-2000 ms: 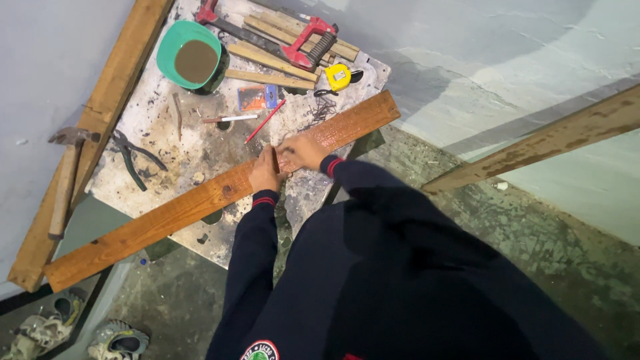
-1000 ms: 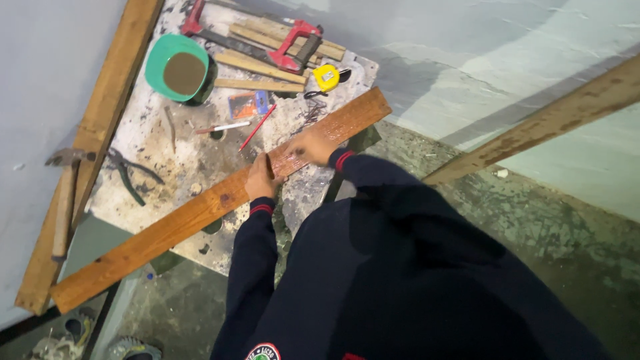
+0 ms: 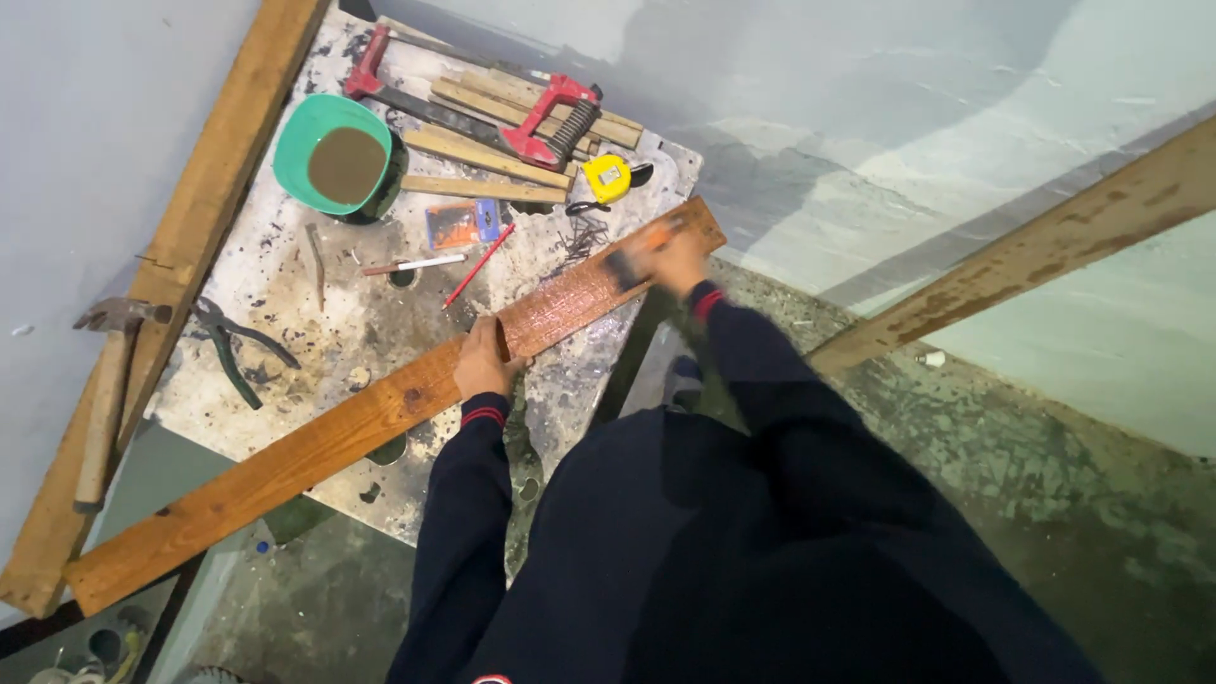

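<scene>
A long wooden board [image 3: 313,451] lies slantwise across the paint-stained table, its lower left end past the table edge. My left hand [image 3: 484,359] grips the board near its middle. Close to the board's upper right end, my right hand [image 3: 676,263], slightly blurred, holds a paintbrush [image 3: 625,269] with an orange handle and dark bristles against its face. The stretch between my hands looks wet and glossy. A green plastic container [image 3: 292,157] of brownish liquid stands at the table's upper left. Nails [image 3: 582,237] lie just above the board.
On the table [image 3: 275,275] are a red hacksaw [image 3: 546,119], wood strips [image 3: 484,157], a yellow tape measure [image 3: 607,178], a red pencil [image 3: 479,266] and pliers [image 3: 228,344]. A claw hammer [image 3: 106,408] rests on a timber beam [image 3: 195,190] at left. Another beam [image 3: 1026,242] slants at right.
My right hand has moved away from my left, toward the board's upper right end. The brush in it now shows plainly. My left hand still grips the board.
</scene>
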